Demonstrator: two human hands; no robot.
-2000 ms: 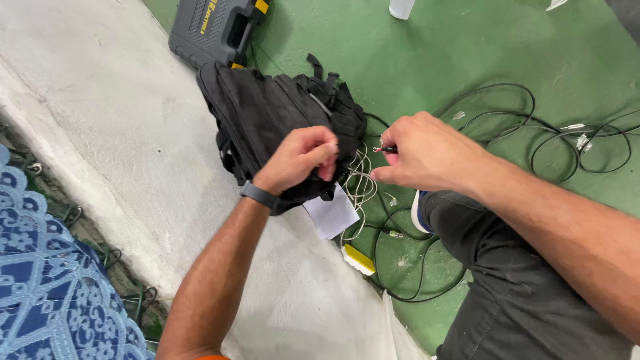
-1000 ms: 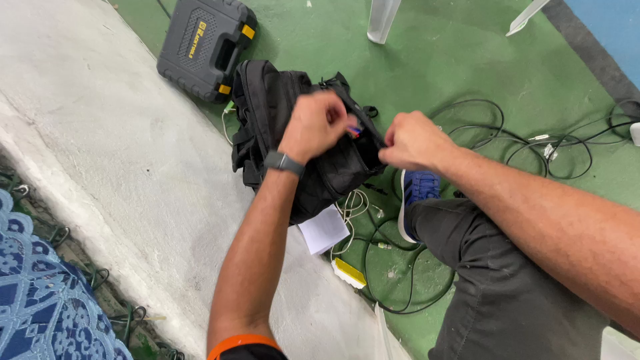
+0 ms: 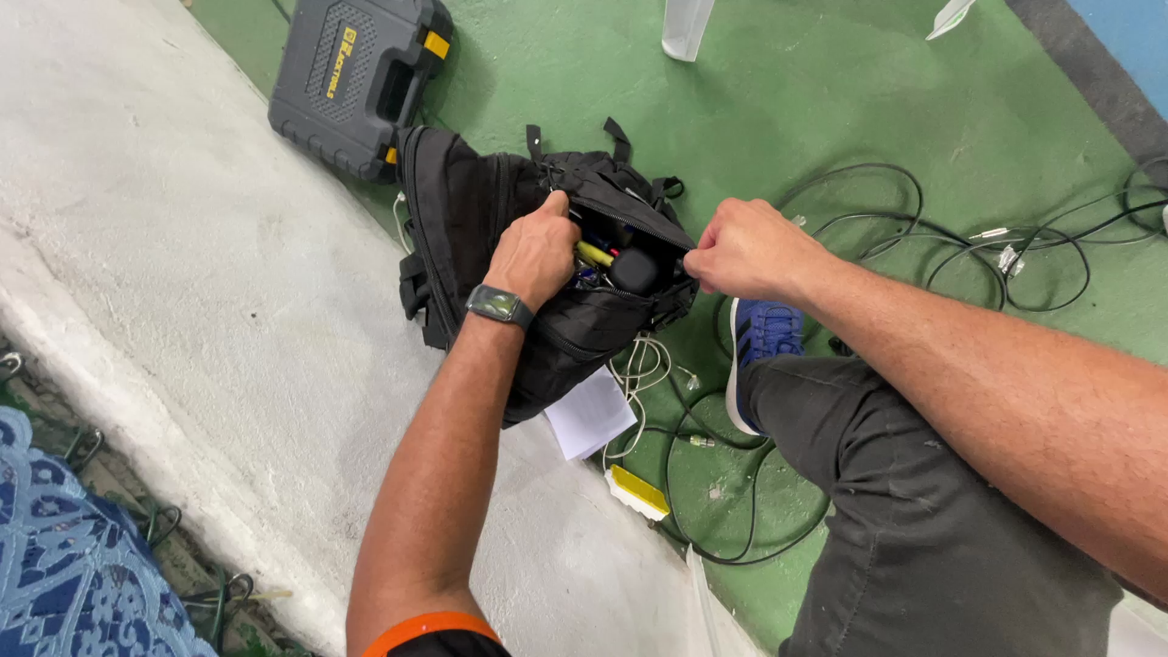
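A black backpack (image 3: 456, 201) lies across the white ledge and green floor, one pocket unzipped. My left hand (image 3: 538, 245) is at the left rim of that pocket, its fingertips partly hidden, so its hold cannot be made out. My right hand (image 3: 744, 248) pinches the right end of the opening. Between the hands, a rounded black case (image 3: 634, 271), a yellow-handled tool (image 3: 595, 255) and other small items show inside the pocket.
A dark tool case (image 3: 356, 82) lies above the backpack. Black cables (image 3: 949, 239) loop over the floor at right. White paper (image 3: 591, 413), a pale coiled cable (image 3: 646, 365) and a yellow-and-white object (image 3: 639, 491) lie below. My blue shoe (image 3: 766, 333) is near the right hand.
The backpack's pocket, not seen open two seconds ago, now gapes with its contents in view. My right hand has moved from above the pale cable to the pocket's edge.
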